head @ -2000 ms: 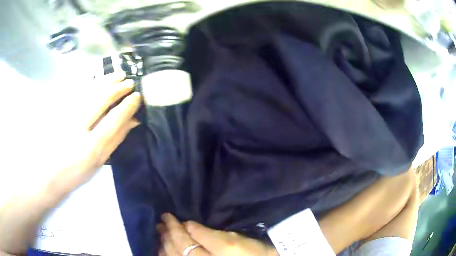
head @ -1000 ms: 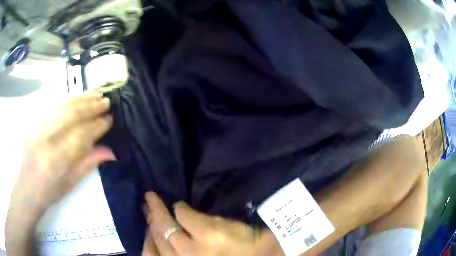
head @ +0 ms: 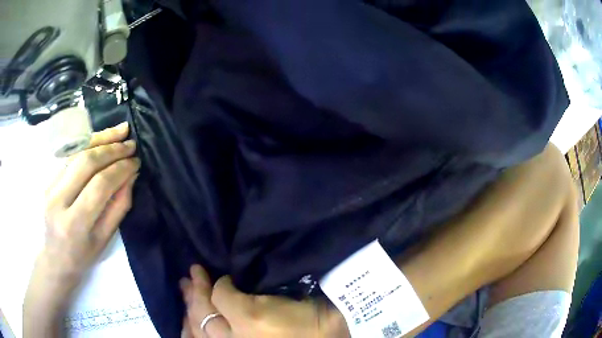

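A large dark navy garment fills most of the view. Its narrow folded strip runs along the left side up to the small metal presser foot. My left hand lies on the strip's left edge just below the presser foot, fingertips on the cloth; whether it pinches the cloth is hidden. My right hand, with a ring, holds the strip's lower part between thumb and fingers at the bottom. A white care label with print lies by my right wrist.
The pale grey machine head is at the upper left, with a dark round tension disc and a white cylinder. Ruler marks show on the white table at lower left. A brown box-like thing is at the right edge.
The view has shifted, bringing the presser foot into sight. My left hand's fingers have drawn together on the strip near the foot. My right hand still holds the lower strip.
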